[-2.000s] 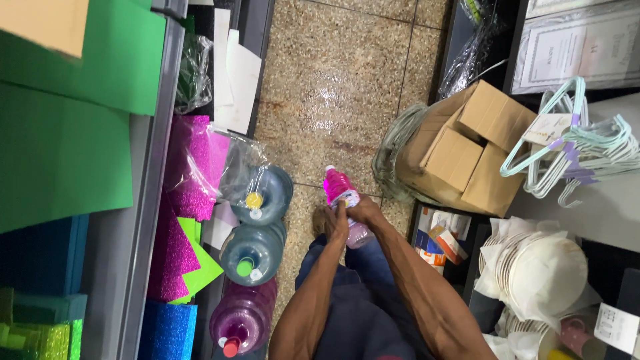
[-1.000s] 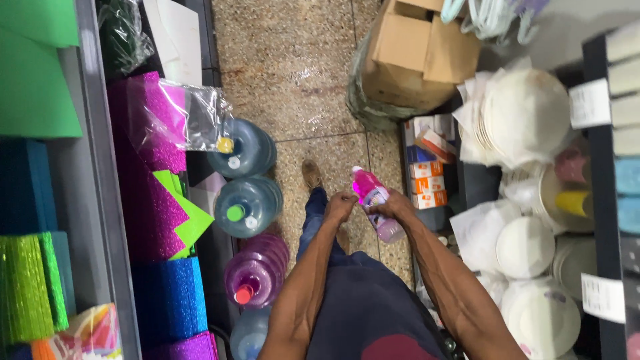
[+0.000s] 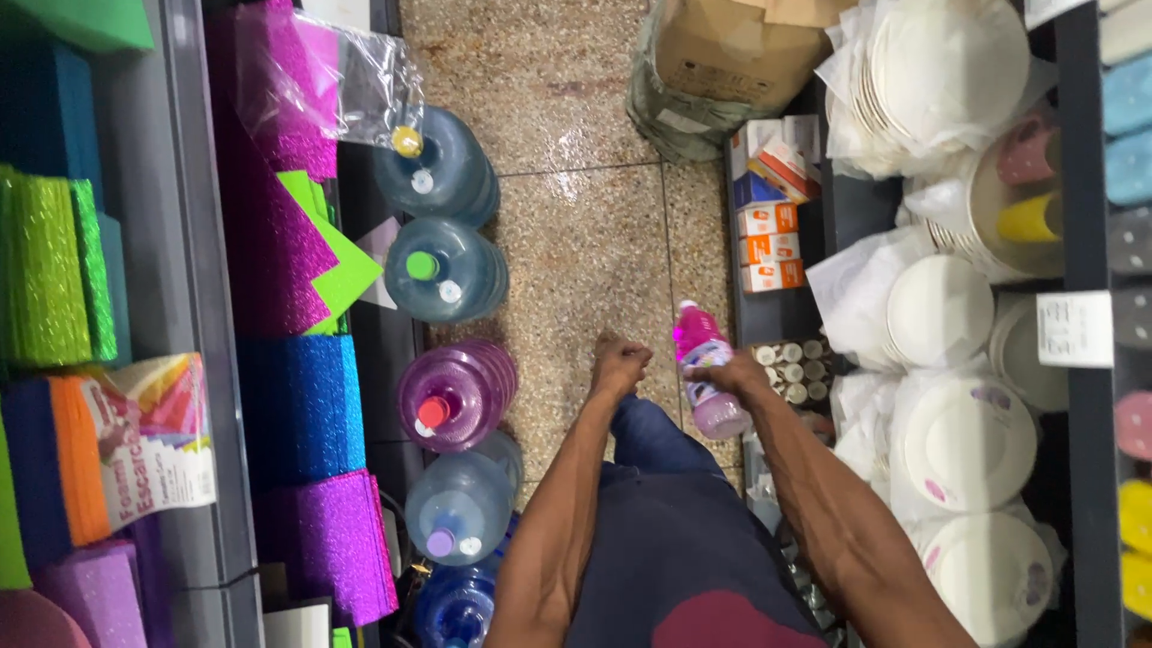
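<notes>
My right hand (image 3: 727,376) is closed around a bottle of pink liquid (image 3: 715,405) with a white cap and a printed label. The bottle tilts, its cap end pointing away from me. To its left, my left hand (image 3: 619,364) is held over the floor with its fingers curled; whether it holds something small cannot be made out. Left of that hand, a purple water jug with a red cap (image 3: 459,394) stands in a row with a blue jug with a green cap (image 3: 450,270) and several other large jugs.
Glitter foam sheets (image 3: 301,405) fill the left shelf. Stacked white plates (image 3: 967,441) and small orange-and-white boxes (image 3: 771,247) sit on the right shelves. A large cardboard box (image 3: 738,63) stands ahead on the right. Speckled floor tiles (image 3: 576,234) run between the shelves.
My hands were together at the bottle two seconds ago and are now apart. My right hand keeps the bottle, while my left hand has come away from it. The view has moved along the aisle.
</notes>
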